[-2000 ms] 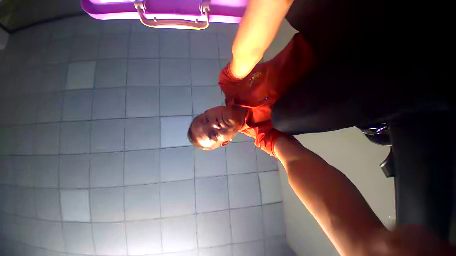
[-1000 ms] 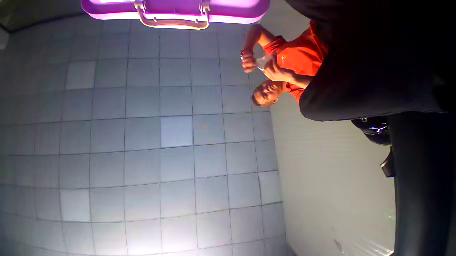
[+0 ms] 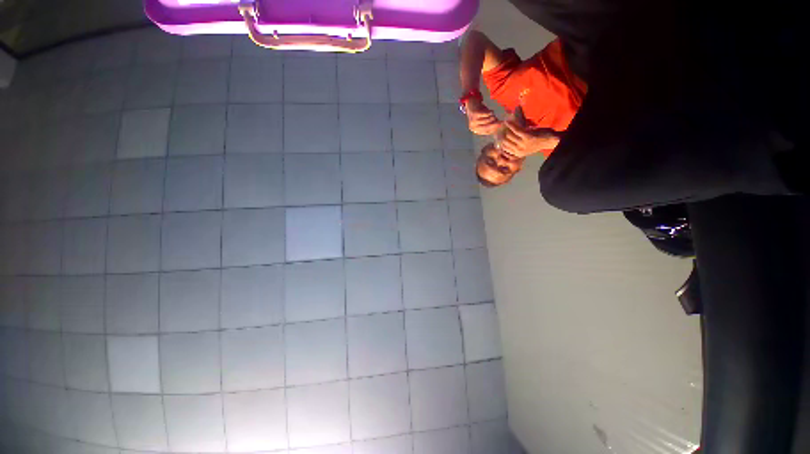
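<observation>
Neither of my hands is in view. The picture is turned sideways. A purple-pink case (image 3: 311,16) with a tan handle is cut off by the top edge. A large black shape (image 3: 675,115) fills the upper right; I cannot tell what it is. Below it, a small glossy black item (image 3: 664,232) lies against a long dark seat-like edge (image 3: 750,328) on the right.
A person in a red-orange shirt (image 3: 543,89) is at the upper right, both hands raised near the face; what they hold is unclear. A grey tiled surface (image 3: 258,239) fills the left, meeting a plain pale surface (image 3: 586,310).
The person, close with arms stretched towards the camera two seconds ago, has moved back and brought both hands together near the face. The case and black items have not moved.
</observation>
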